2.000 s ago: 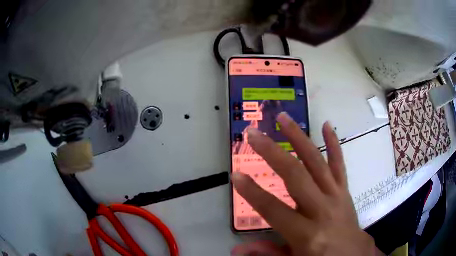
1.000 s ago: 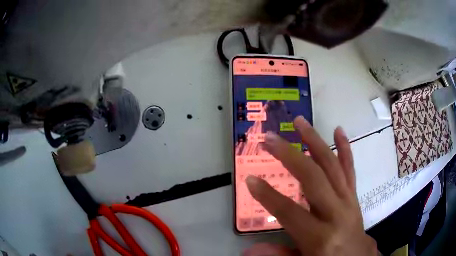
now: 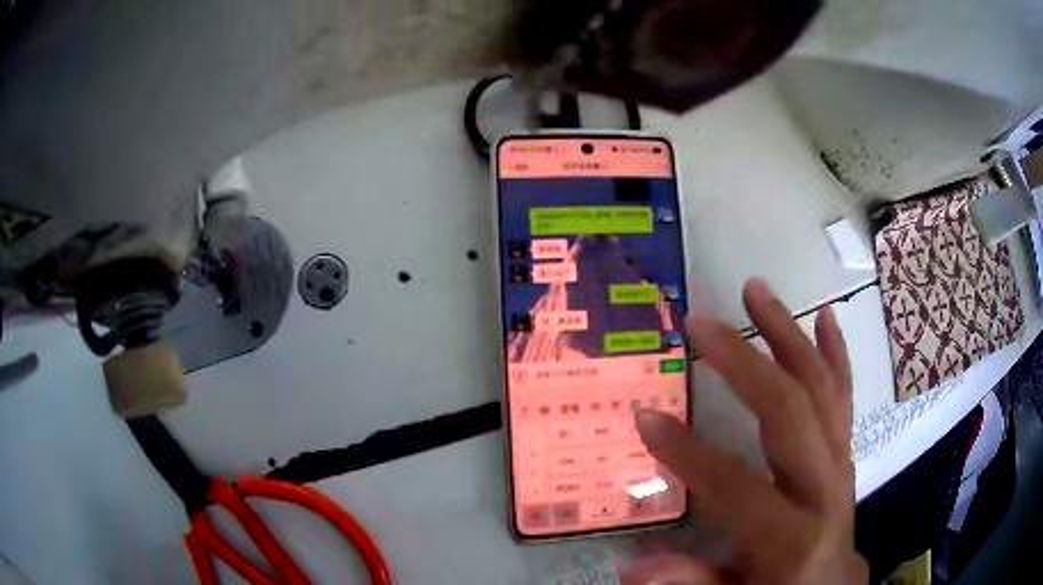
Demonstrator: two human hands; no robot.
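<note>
A smartphone lies face up on the white sewing-machine table. Its pinkish screen shows green and white chat bubbles above an on-screen keyboard. My right hand is over the phone's lower right side, empty, with its fingers spread. One fingertip is over the upper keyboard area; whether it touches the glass cannot be told. A small blurred part of a hand shows at the bottom edge below the phone, probably my left hand; its fingers are cut off or hidden.
Orange-handled scissors lie at lower left. Black-handled scissors lie behind the phone. The machine's needle plate is at left, with the machine head above. A patterned brown and cream piece and a printed ruler scale are at right.
My right hand has moved right relative to the phone, uncovering more of the screen. The camera view has shifted slightly, so the phone and table things appear farther left.
</note>
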